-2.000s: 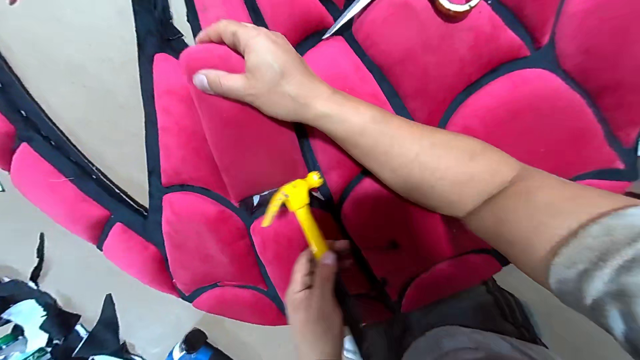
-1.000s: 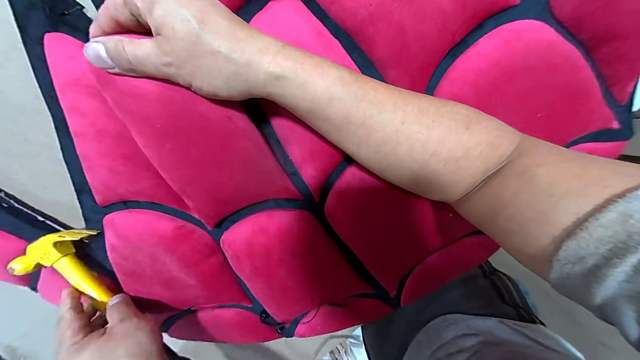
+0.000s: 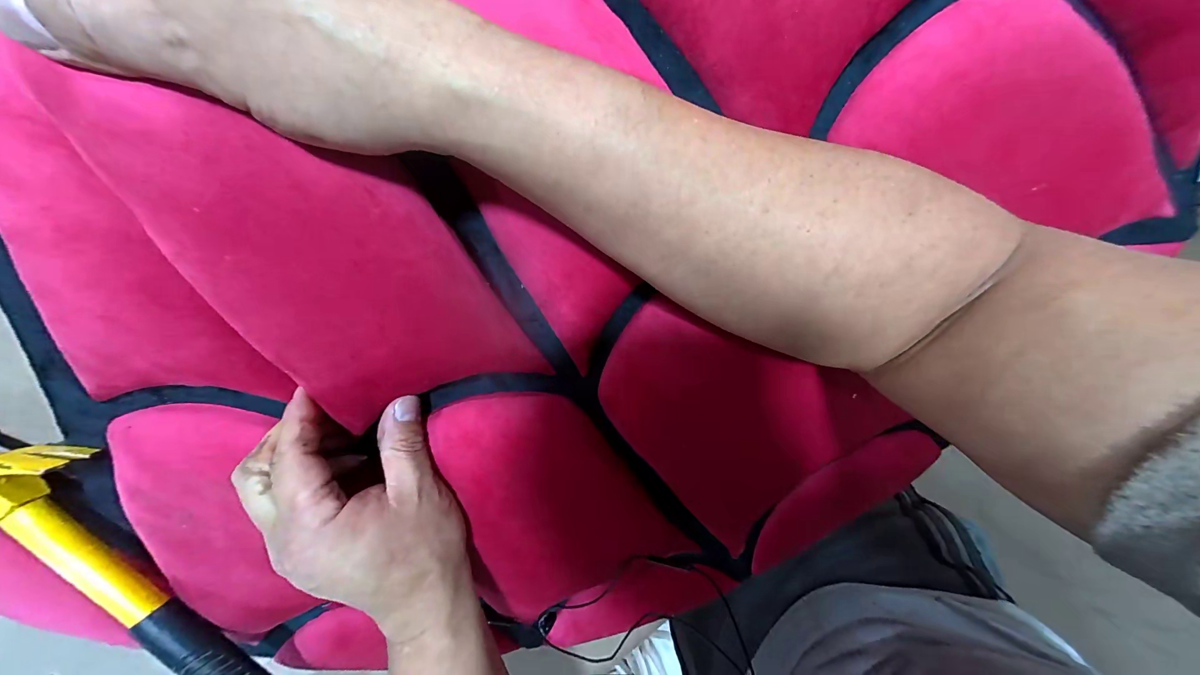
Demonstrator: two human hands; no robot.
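Pink padded upholstery panels, divided by black bands, fill most of the head view. At lower left, my left hand has its thumb and fingers on both sides of a long panel's pointed lower tip; whether they pinch the fabric cannot be told. My right hand lies on the upper edge of that panel at the top left, its fingertips outside the frame. Left of my left hand, a yellow claw hammer with a black grip lies over the lower-left panels, not held.
A thin black cable loops across the lower edge of the upholstery. My leg in grey and black cloth is close to that edge at the bottom. Pale floor shows at lower right.
My left hand held the hammer, carried it left and has let go of it; that hand is now at the panel's tip. My right hand stays on the panel. The view is closer.
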